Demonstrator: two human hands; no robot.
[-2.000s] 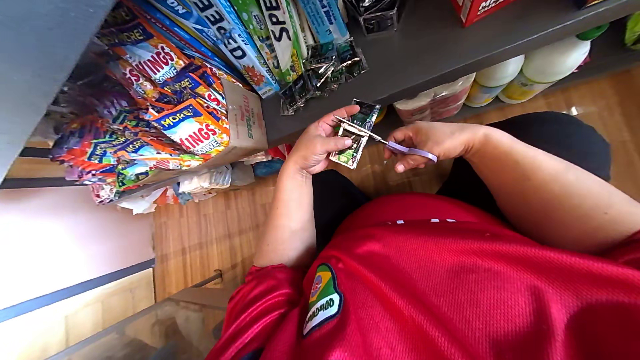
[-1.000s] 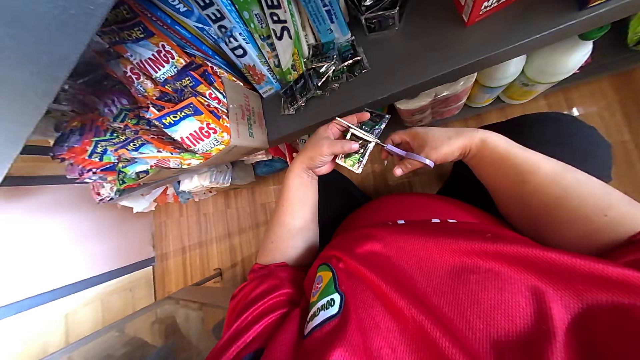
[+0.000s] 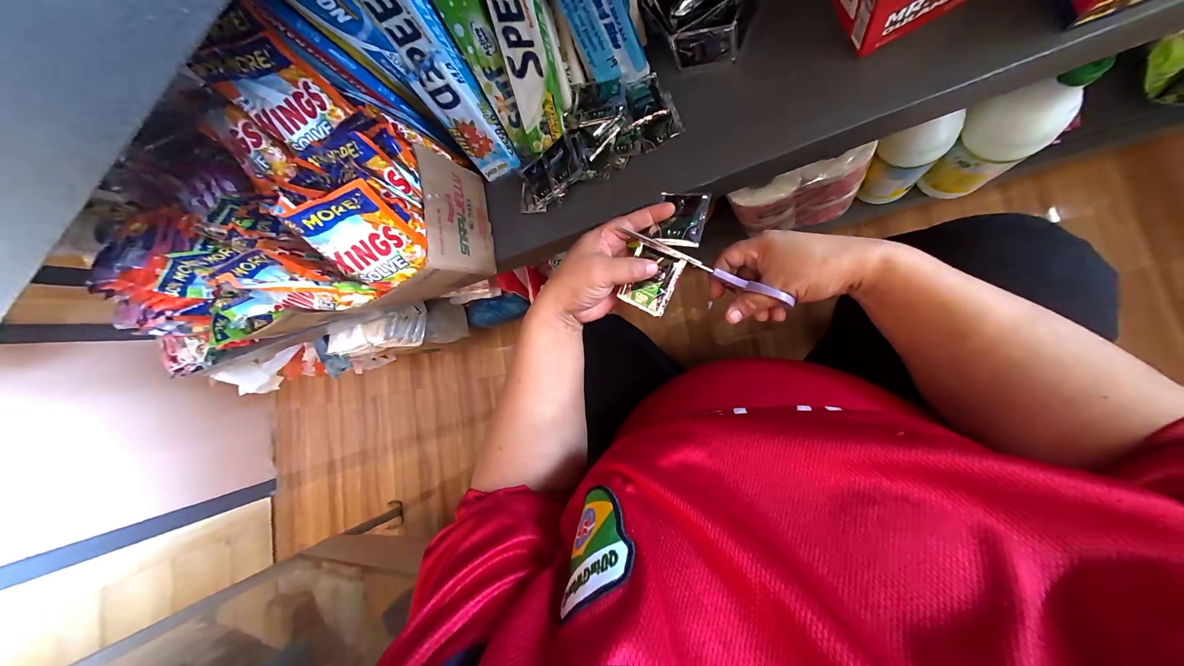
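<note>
Small dark and green foil sachets (image 3: 650, 285) are pinched between the thumb and fingers of my left hand (image 3: 601, 268). Another dark sachet (image 3: 686, 220) extends beyond my left fingertips. Scissors with purple handles (image 3: 751, 286) are in my right hand (image 3: 772, 268), fingers around the handle loops. Their blades point left and lie across the sachets, near my left fingers. Whether the sachets are joined where the blades cross cannot be told.
Ahead runs a dark shelf (image 3: 786, 102) with shiny sachets (image 3: 601, 129), upright packets (image 3: 435, 83) and a red box (image 3: 888, 20). At left, a cardboard box (image 3: 458, 217) holds orange packets (image 3: 356, 231). White bottles (image 3: 1013, 125) and wrapped rolls (image 3: 805, 185) stand below the shelf.
The sachets in my left hand have shifted and tilted between the scissor blades and my fingers. My right hand keeps hold of the scissors, close by.
</note>
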